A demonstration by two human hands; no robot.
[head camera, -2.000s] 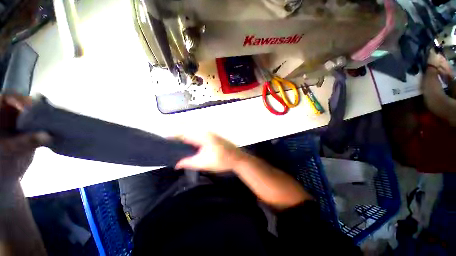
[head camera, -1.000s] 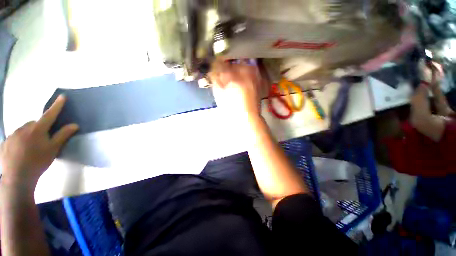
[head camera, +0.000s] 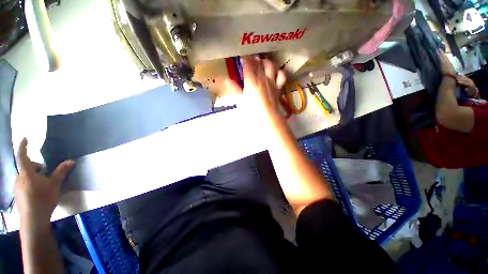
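Observation:
A dark grey-blue fabric panel lies on the white table, its right end under the needle area of the sewing machine. A pale strip runs along its near side, hanging slightly over the table edge. My left hand is at the left end of the fabric, thumb and index finger spread, thumb tip touching it. My right hand is under the machine arm, over the phone on its red cover, right of the needle. Its fingers are blurred and overexposed; whether they hold anything is unclear.
The Kawasaki machine body spans the top. Scissors, partly behind my right hand, a green-yellow tool and a dark cloth strip lie right. A blue crate is below. A person in red sits at far right.
The fabric, first held up between both hands, now lies flat under the machine head. My right hand has moved up under the machine arm. My left hand has shifted slightly down since the last frame.

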